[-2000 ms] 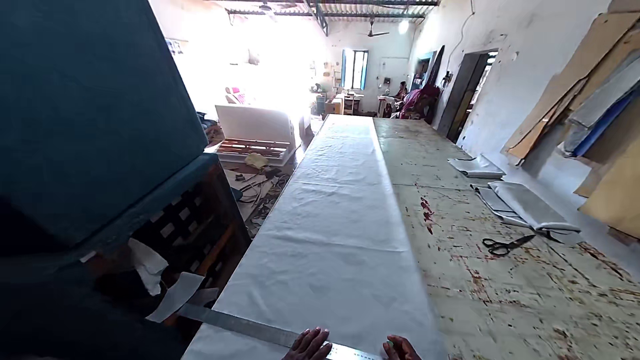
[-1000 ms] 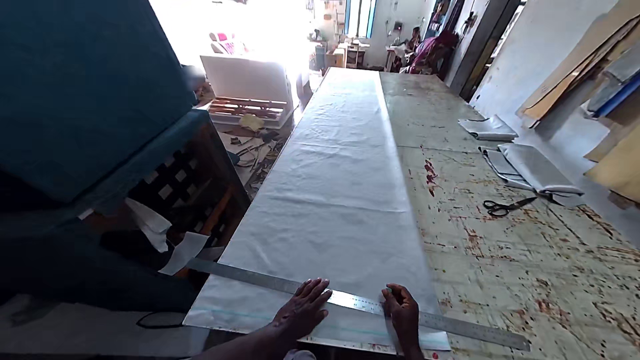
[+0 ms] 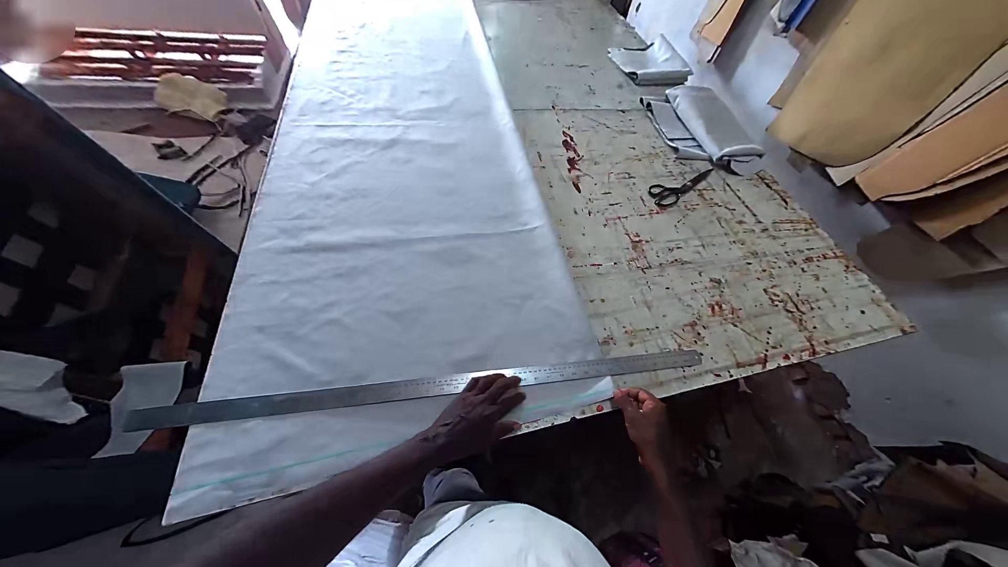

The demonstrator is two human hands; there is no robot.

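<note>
A long strip of white fabric (image 3: 409, 197) lies along the worktable, with a thin green line running near its close end. Across the fabric rests a steel ruler (image 3: 331, 398), its right end over the bare tabletop. My left hand (image 3: 480, 413) is spread flat at the ruler's lower edge, partly on the ruler and partly on the fabric. The fingertips of my right hand (image 3: 642, 413) pinch the near right corner of the fabric at the table edge, below the ruler.
Black-handled scissors (image 3: 669, 194) lie on the stained tabletop (image 3: 709, 276) to the right. Beyond them sit folded silvery-grey pieces (image 3: 713, 122). Brown sheets (image 3: 882, 87) lean at the wall. Scraps (image 3: 850, 520) lie on the floor at lower right. A dark slatted frame (image 3: 185, 303) stands left.
My right hand has moved off the ruler down to the fabric's near corner and taken hold of it. My left hand stays at the ruler. The view has tilted down strongly.
</note>
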